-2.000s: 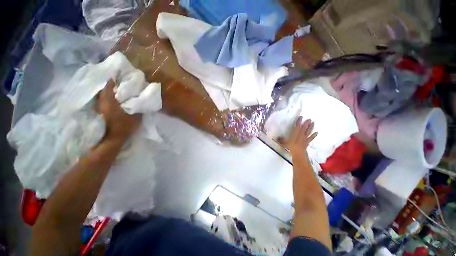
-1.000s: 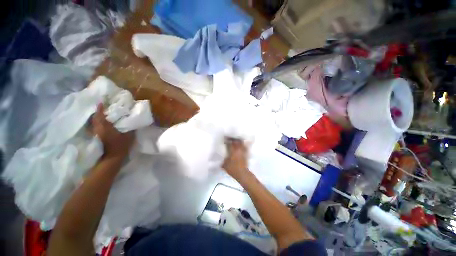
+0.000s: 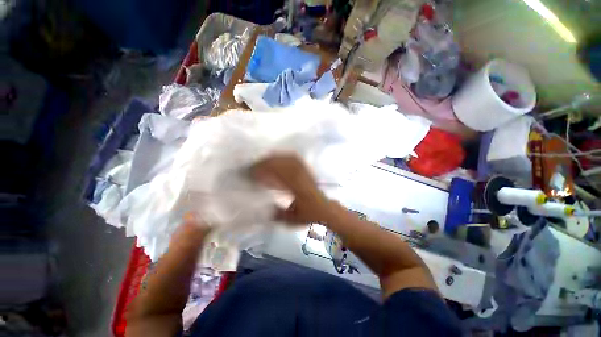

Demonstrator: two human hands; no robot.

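A large heap of white fabric [image 3: 224, 148] lies over the left end of the sewing table, with more bright white cloth [image 3: 389, 131] spreading to its right. My right hand [image 3: 293, 187] is blurred at the heap's near side, with thumb and fingers around some of the white fabric. My left hand [image 3: 192, 230] is blurred at the heap's lower left edge. Its fingers are hidden by the cloth, so its grip cannot be told.
A sewing machine [image 3: 455, 270] lies at the right, beside thread cones [image 3: 520, 196]. Behind the heap are light blue fabric pieces [image 3: 286, 87]. A red plastic bag [image 3: 436, 153] and a white roll [image 3: 494, 95] are at the back right. A red basket [image 3: 135, 280] is at lower left.
My right hand has moved left, and the white cloth from the table's right is now gathered against the left heap. My left hand has moved to the heap's near edge. The view has shifted.
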